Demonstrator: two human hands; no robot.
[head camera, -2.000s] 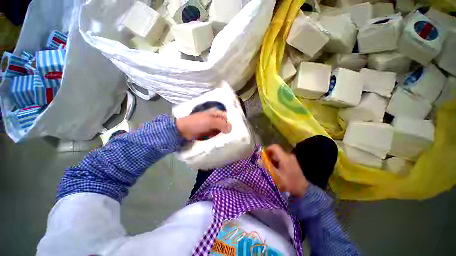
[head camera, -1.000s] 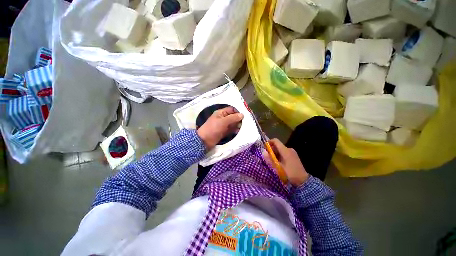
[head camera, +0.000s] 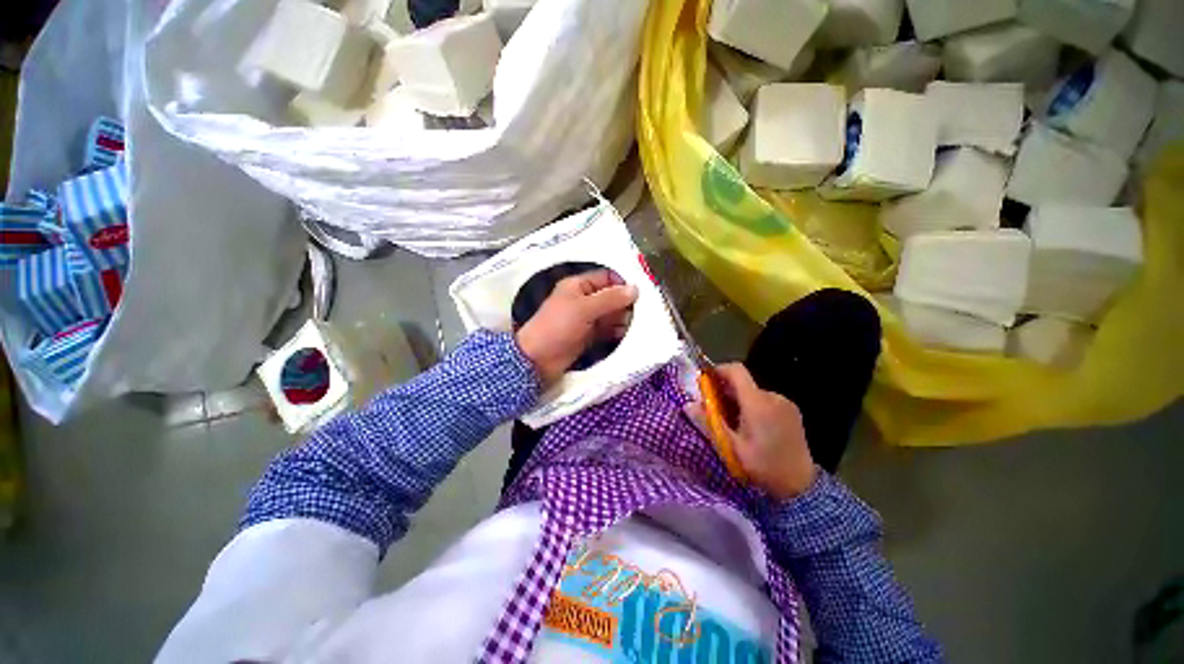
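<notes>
A cream-white cube piece (head camera: 630, 350) is held over the lap, one square face turned up. My left hand (head camera: 574, 320) grips it at the round dark patch (head camera: 545, 288), with fingertips over the patch. A thread end sticks up from its top corner. My right hand (head camera: 764, 428) holds scissors by their orange handles (head camera: 715, 413). The blades lie along the cube's right edge; whether they are open or closed cannot be told.
A yellow sack (head camera: 727, 247) of white cubes stands at the right, a white woven sack (head camera: 429, 195) of cubes ahead. A smoother white sack (head camera: 195, 247) holds striped pieces (head camera: 98, 208) at left. A single cube (head camera: 305, 376) lies on the floor. My knee is dark.
The cube was tilted, then was turned to show its face flat. The scissors came from beside it to its right edge. In the last second both hands have barely moved.
</notes>
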